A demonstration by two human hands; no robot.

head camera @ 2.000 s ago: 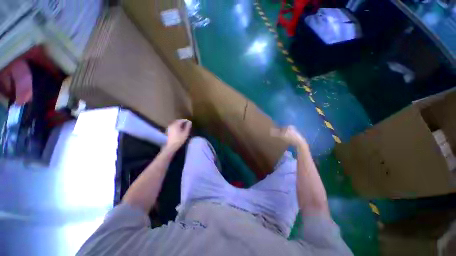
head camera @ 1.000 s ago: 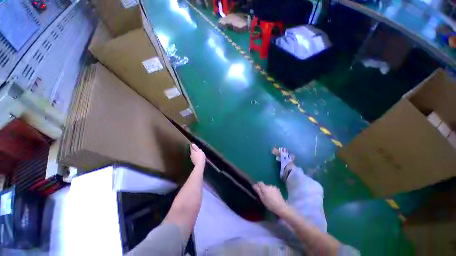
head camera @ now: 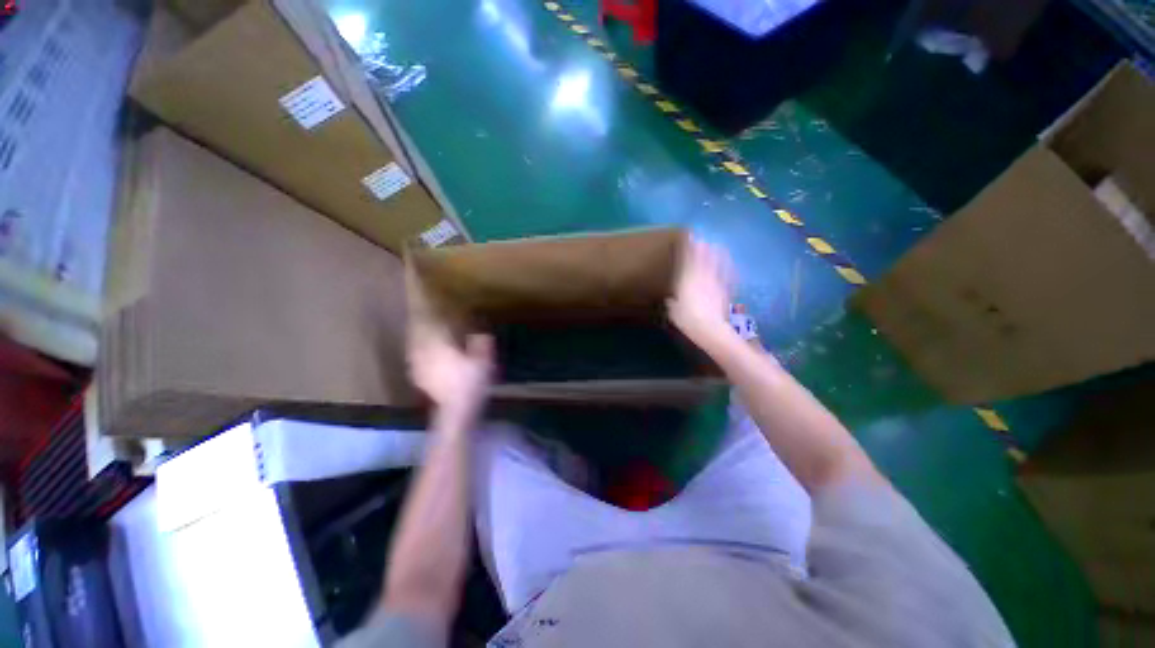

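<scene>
A brown shipping carton (head camera: 557, 272) stands opened out into a rectangular frame in front of my legs, blurred by motion. The green floor and darkness show through its middle. My left hand (head camera: 450, 367) is on its left side, with the fingers at the wall's edge. My right hand (head camera: 702, 289) holds its right side near the upper corner. Both hands are bare and blurred.
A stack of flat cartons (head camera: 253, 291) leans at the left, beside larger brown cartons (head camera: 272, 108) with white labels. A shiny white-topped table (head camera: 228, 532) is at lower left. An open carton (head camera: 1013, 285) sits at the right. A yellow-black line (head camera: 756, 190) crosses the floor.
The carton was a folded flat blank between my hands and is now opened into a frame. My hands have moved apart, and my right hand has moved up.
</scene>
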